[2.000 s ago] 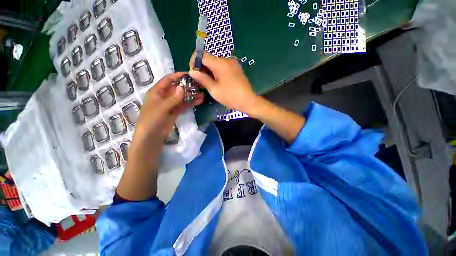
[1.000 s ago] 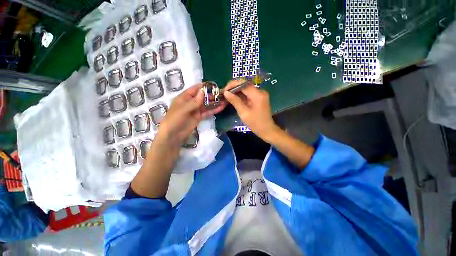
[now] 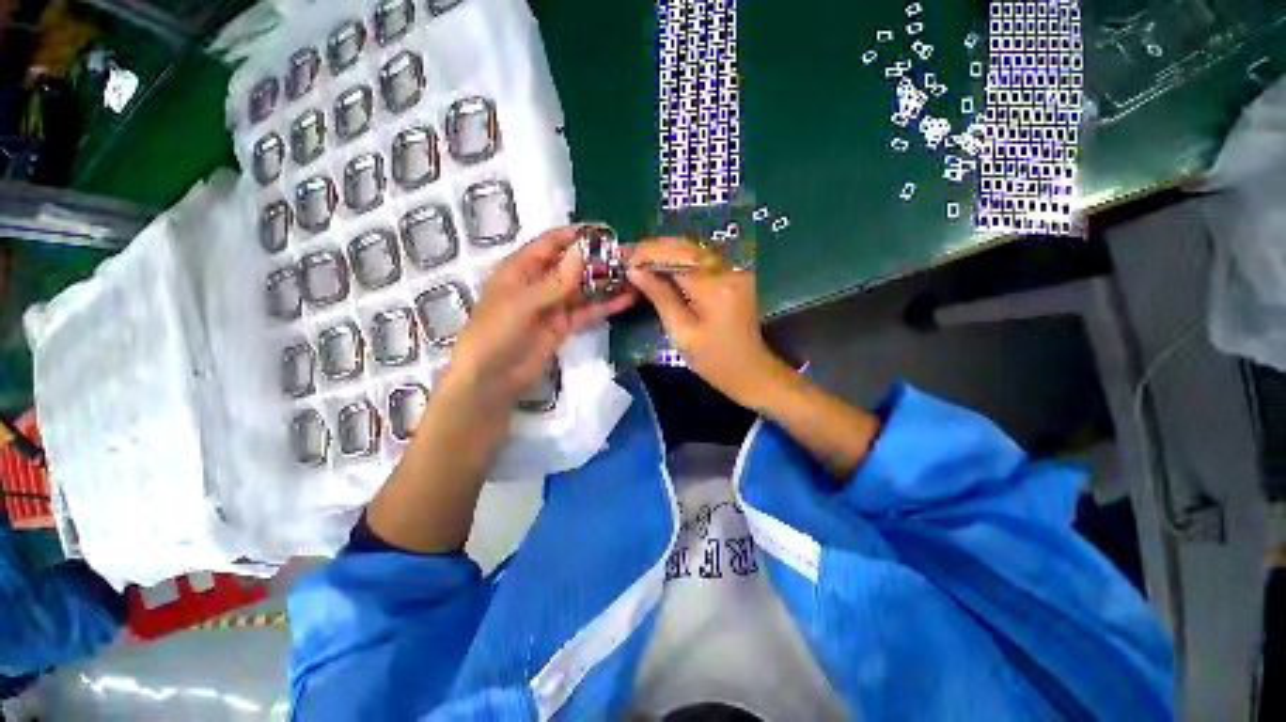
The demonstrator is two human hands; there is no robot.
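My left hand (image 3: 519, 317) holds a small silvery watch-case-like housing (image 3: 601, 264) between thumb and fingers, above the bench edge near the tray. My right hand (image 3: 712, 313) is closed on a slim pointed tool (image 3: 663, 267), its metal end at the right side of the housing. Whether the tip touches the housing is too small to tell. A long white-and-blue gridded adhesive strip (image 3: 700, 106) lies ahead of my right hand. A few tiny loose white frames (image 3: 763, 217) lie beside the strip's near end.
A white-lined parts tray (image 3: 532, 85) with rows of housings lies left, beside stacked white liners (image 3: 120, 381). A second gridded strip (image 3: 1031, 120) and scattered small frames (image 3: 913, 102) lie right. A plastic bag (image 3: 1248, 233) hangs at the right edge. A red item (image 3: 191, 600) shows lower left.
Since two seconds ago, the tool has swung from pointing away from me to lying sideways at the housing. The housing now faces up more openly. The whole view has also shifted.
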